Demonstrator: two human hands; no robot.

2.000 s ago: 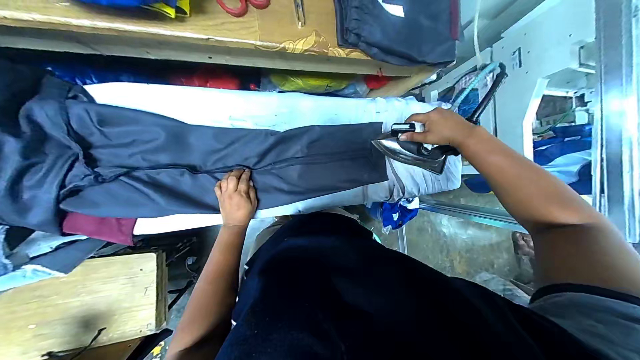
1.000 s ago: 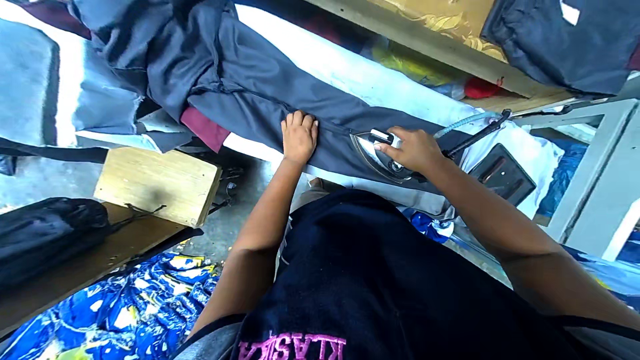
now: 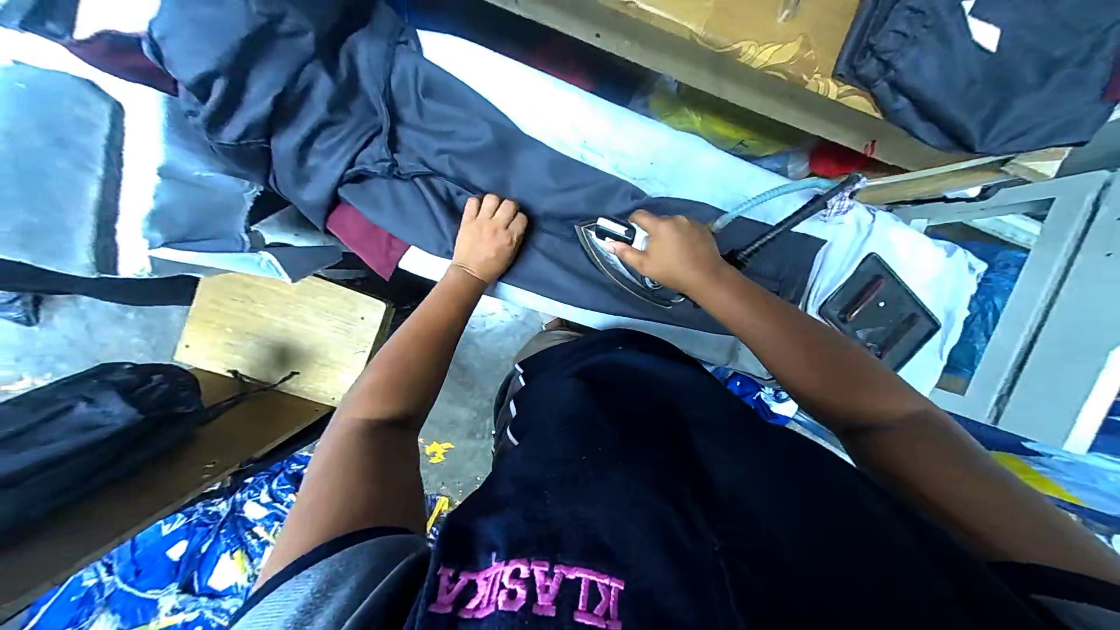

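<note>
A dark grey garment, trouser-like with a long leg, lies along a white-covered ironing board. My right hand grips the handle of an electric iron, whose soleplate rests on the grey cloth. To the left of the iron, my left hand presses on the garment, fingers bent and partly hidden. A maroon piece of cloth shows at the garment's lower edge. The iron's cord and a pale blue hose run off to the upper right.
A dark rectangular iron rest lies on white cloth at the board's right end. Beyond the board stands a wooden table with a folded dark garment. A wooden bench with a black bundle is at lower left, near blue patterned fabric.
The iron in my right hand has moved from the leg's far right end leftward along the cloth, nearer my left hand. The iron rest has come into view. The view has turned.
</note>
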